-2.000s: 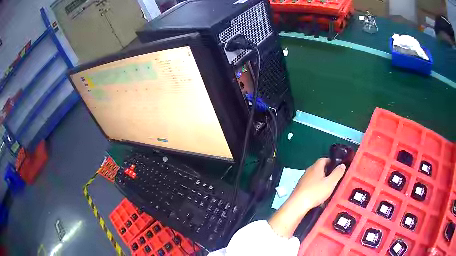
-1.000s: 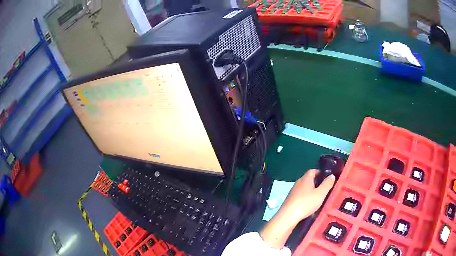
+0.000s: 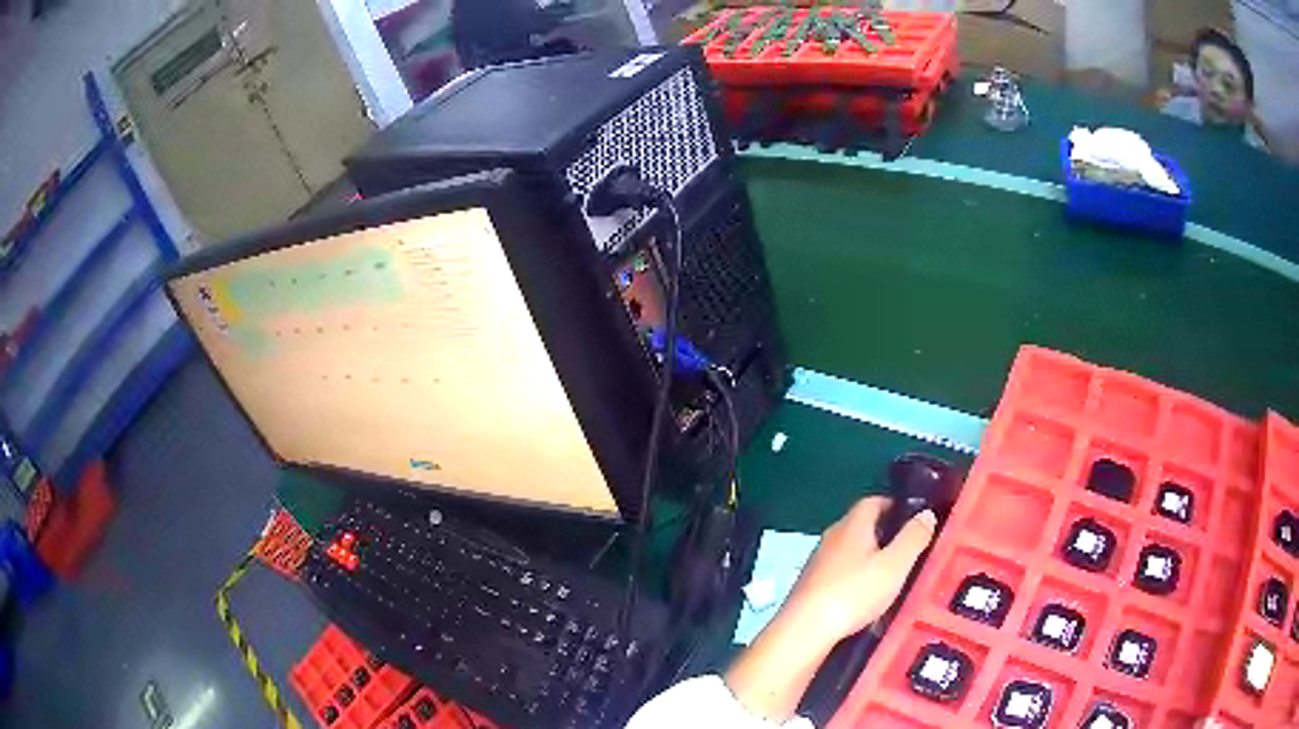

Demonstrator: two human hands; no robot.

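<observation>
My left hand (image 3: 858,573) is bare, with a white sleeve, and is closed around a black handheld scanner (image 3: 923,481) at the left edge of the red tray. The scanner's rounded head shows beyond my fingers. The red tray (image 3: 1006,531) has square pockets holding several dark square watch units with white marks, such as one watch unit (image 3: 1058,627). One unit (image 3: 1111,480) is plain dark. Some pockets are empty. At the right edge, a second red tray (image 3: 1275,491) holds more units, one glowing pale (image 3: 1258,665). My right hand is not in view.
A monitor (image 3: 399,363), a black keyboard (image 3: 470,605) and a computer tower (image 3: 712,271) with cables stand at left. Pale paper (image 3: 778,558) lies by my wrist. Stacked red trays (image 3: 826,57) and a blue bin (image 3: 1125,208) are at the back. A person's face shows far right.
The view has shifted, so the monitor and scanner sit further left and lower in the picture. My left hand stays on the scanner. A person's face now shows at the far right.
</observation>
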